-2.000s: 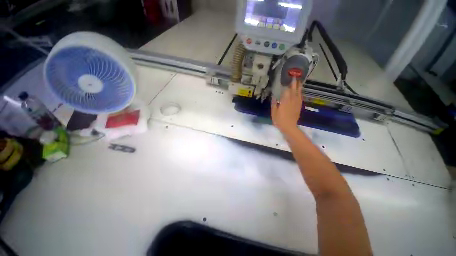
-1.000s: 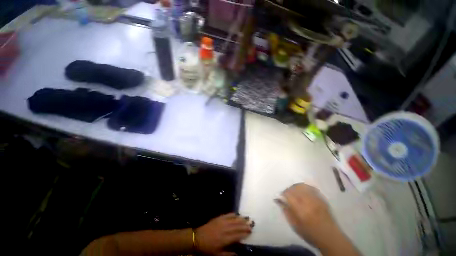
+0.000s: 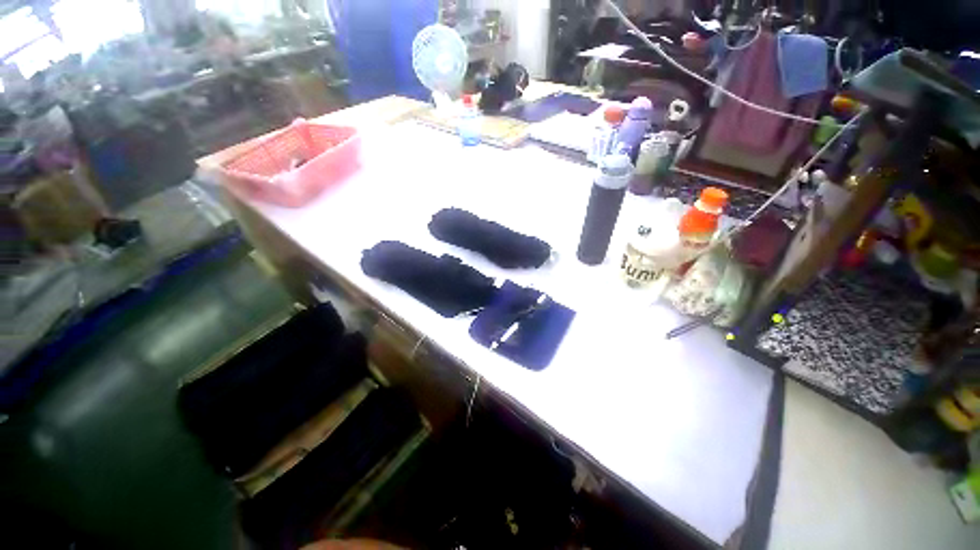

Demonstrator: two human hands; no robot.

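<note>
Two dark oblong piles of cut pieces lie on the white tabletop, one nearer pile (image 3: 428,277) and one behind it (image 3: 490,239). A dark slab (image 3: 505,314) with a white glint lies on a navy pad (image 3: 542,335) at the right end of the nearer pile. Below the table edge, thick dark stacks (image 3: 282,378) rest in a box or tray, with another dark stack (image 3: 342,460) beside them. A small skin-coloured patch shows at the bottom edge; I cannot tell which hand or arm it is. No hand shows clearly.
A pink basket (image 3: 292,161) stands at the far table end. A dark tumbler (image 3: 602,220), an orange-capped bottle (image 3: 701,223) and a white container (image 3: 645,258) stand behind the piles. A small fan (image 3: 440,58) is at the back. A speckled board (image 3: 860,342) is at right.
The view has swung left from the sewing machine to the side table. My hands, seen over the white tabletop a second ago, have dropped out of clear view.
</note>
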